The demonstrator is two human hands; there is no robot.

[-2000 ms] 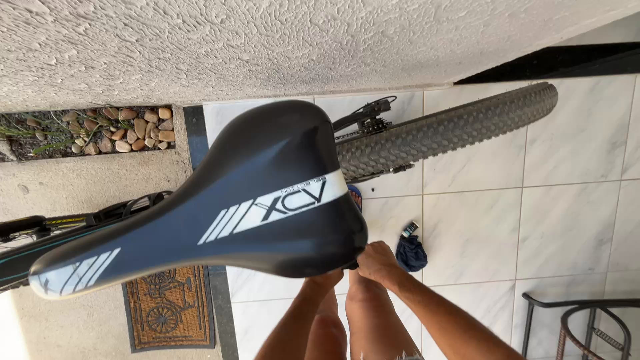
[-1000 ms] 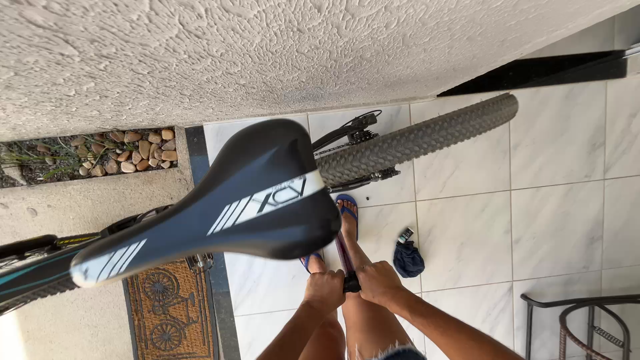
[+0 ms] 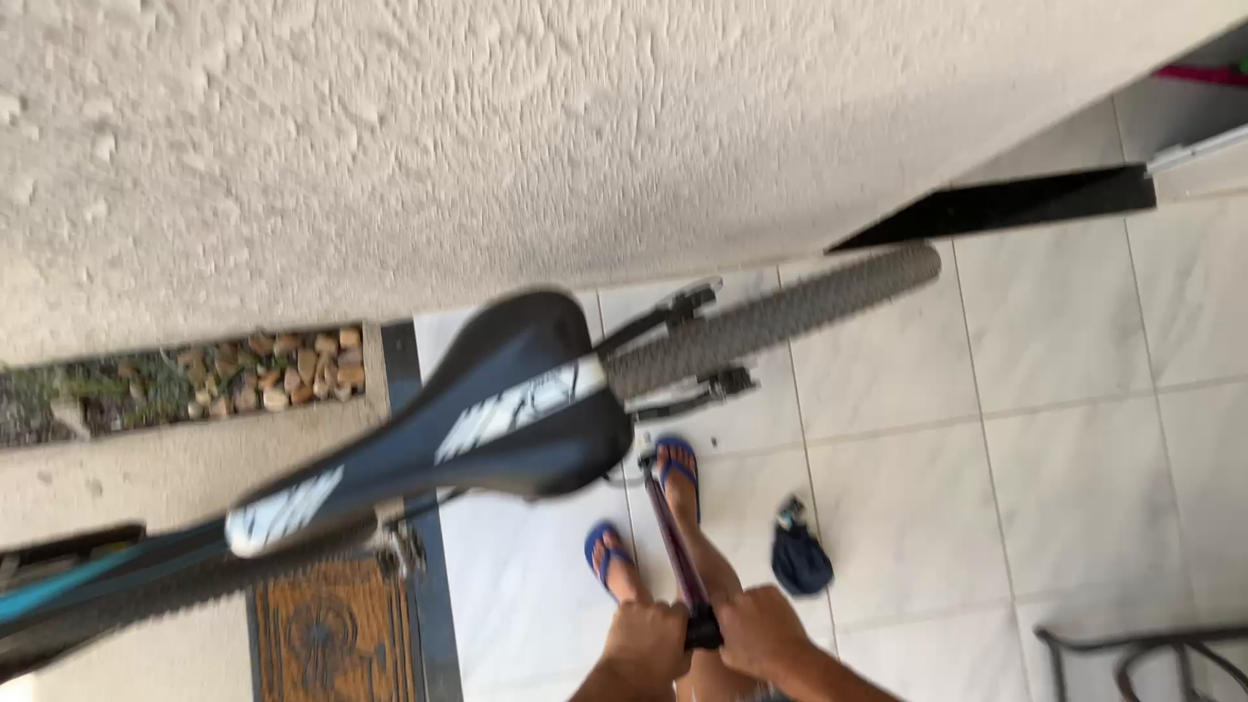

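My left hand (image 3: 647, 636) and my right hand (image 3: 760, 629) are closed on the two sides of the black handle of a floor pump (image 3: 680, 546). Its thin purplish barrel runs down between my feet, which wear blue flip-flops (image 3: 606, 558). Beyond the pump stands a bicycle with a black and white saddle (image 3: 507, 419), blurred, and a knobby tire (image 3: 780, 322). The pump's foot is partly hidden near the saddle's edge. Whether the hose reaches a valve, I cannot tell.
A rough textured wall (image 3: 468, 146) runs close along the bicycle. On the tiles lies a dark blue cloth pouch (image 3: 801, 561). A metal-framed stand (image 3: 1141, 643) is at lower right, a doormat (image 3: 331, 629) at lower left, and a pebble bed (image 3: 283, 370) lies along the wall.
Both hands, beside the saddle's edge two seconds ago, are now lower in view and clear of it, still on the handle. The view has shifted, showing more wall.
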